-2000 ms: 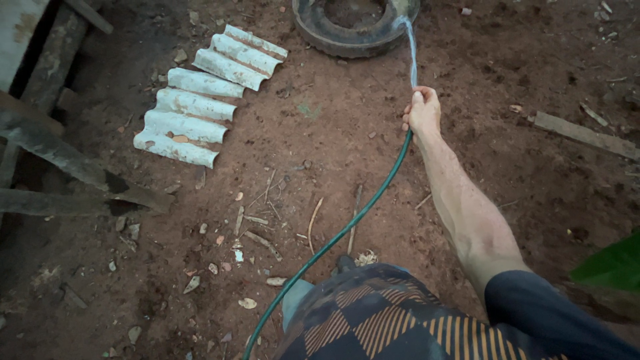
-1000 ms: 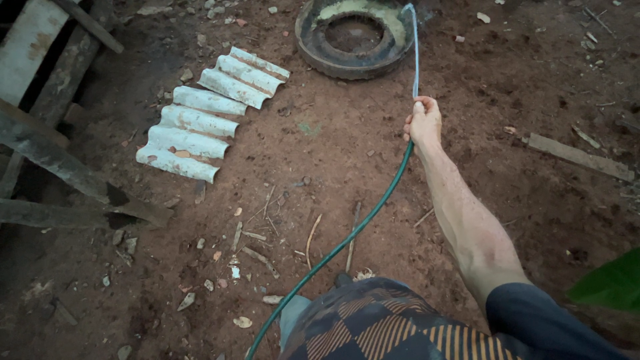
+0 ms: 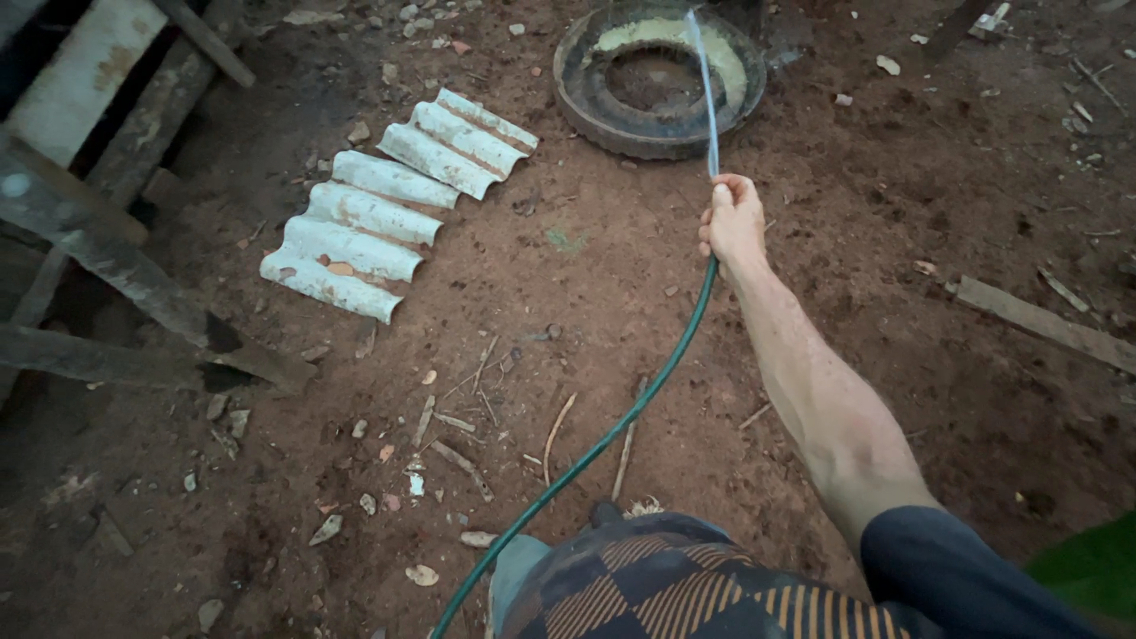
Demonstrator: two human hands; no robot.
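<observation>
My right hand [image 3: 736,224] is closed around the end of a green garden hose [image 3: 612,435], at the right of centre. A stream of water [image 3: 707,98] leaves the hose and runs away from me over a round black rubber trough, seemingly made from a tyre [image 3: 581,111]. Pale yellowish matter [image 3: 728,67] lies along the trough's far and right inner side, with brownish ground or water in its middle. From my hand the hose curves down past my body to the bottom edge. My left hand is out of view.
Two pieces of corrugated roofing sheet [image 3: 355,240] lie on the bare soil left of the trough. Weathered timber posts [image 3: 133,275] and boards stand at the left. A flat wooden strip [image 3: 1047,324] rests at the right, a green leaf [image 3: 1092,568] below it. Sticks and stones are scattered about.
The view has tilted up, bringing more of the trough into sight. The water stream reaches farther up the picture, toward the trough's far side. My right hand keeps its hold on the hose.
</observation>
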